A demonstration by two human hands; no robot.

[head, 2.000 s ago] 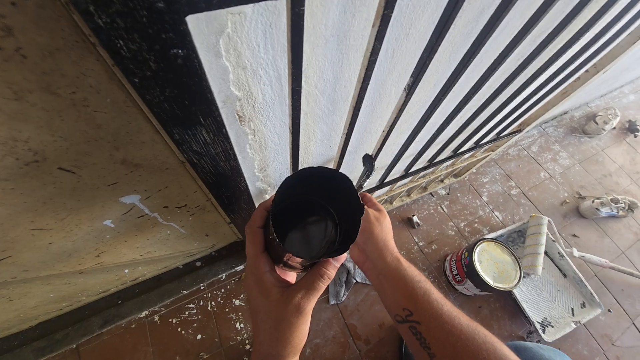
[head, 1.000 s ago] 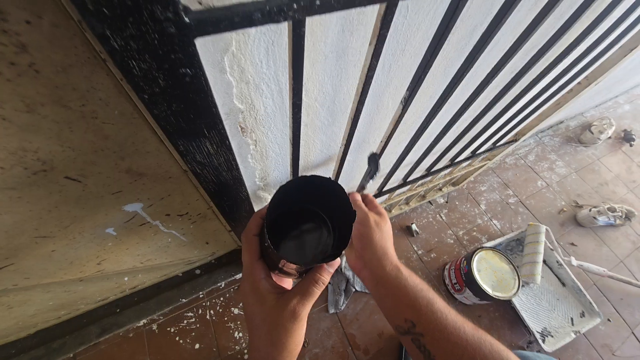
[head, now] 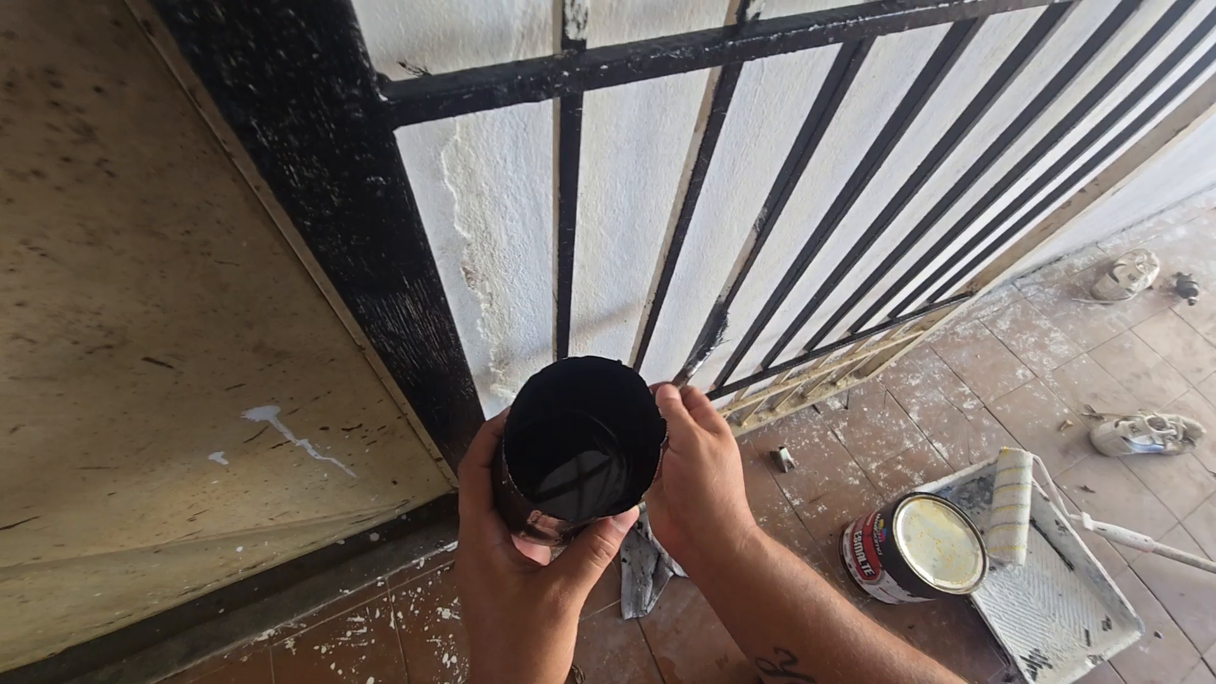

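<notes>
My left hand (head: 532, 560) is wrapped around a cut-open can of black paint (head: 584, 456), its rim tipped toward me and dark liquid at its bottom. Close beside the can, my right hand (head: 698, 465) grips a paintbrush (head: 708, 347) whose bristles are loaded with black. The brush head overlaps the lower part of a black bar in the metal grille (head: 665, 62); whether it touches the bar I cannot tell. Most of the brush handle is hidden by my fingers. Behind the grille stands a rough white wall (head: 513, 199).
A lidded enamel paint can (head: 940, 541) stands beside a paint tray (head: 1064, 608) with a roller (head: 1010, 503) on it. Worn shoes (head: 1145, 432) lie farther right on the spattered tile floor. A grey rag (head: 646, 570) lies below my hands. A beige panel (head: 190, 332) fills the left side.
The view has shifted, showing more of the grille's horizontal bar at the top. The brush in my right hand now leans more to the right. Both hands keep their holds.
</notes>
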